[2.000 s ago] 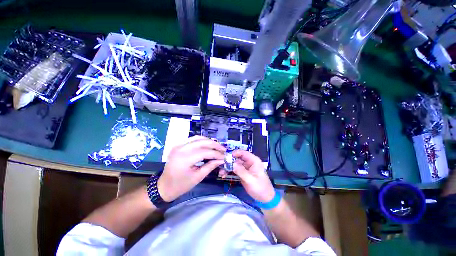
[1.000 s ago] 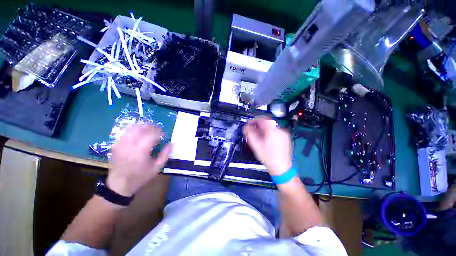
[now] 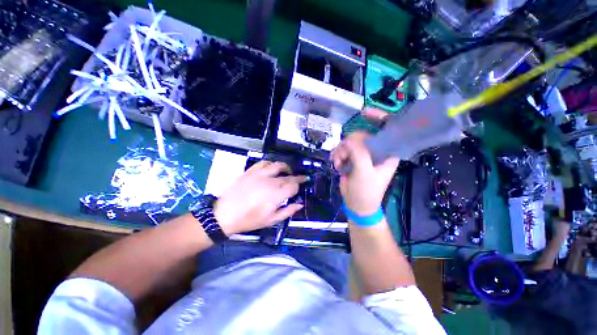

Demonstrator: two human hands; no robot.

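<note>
My right hand (image 3: 364, 171) is closed around the thick grey electric screwdriver (image 3: 419, 129), which lies tilted with a yellow cord at its upper right end. Its tip is hidden or blurred near my fingers. My left hand (image 3: 259, 197) rests over the dark assembly fixture (image 3: 319, 193), with its fingertips at a dark part in it; whether they grip the part cannot be told. The fixture lies on a board with white areas (image 3: 224, 171).
The screw feeder (image 3: 317, 98) stands behind the fixture, with a green box (image 3: 385, 82) beside it. Left are a box of white strips (image 3: 136, 69), a box of black parts (image 3: 226, 91) and a glittering pile (image 3: 145, 178). Right are wired components (image 3: 450, 190) and a blue-rimmed tub (image 3: 496, 279).
My right hand has taken hold of the screwdriver, which has swung from upright-leaning to a flatter tilt. My left hand has moved right, from near the glittering pile to the fixture.
</note>
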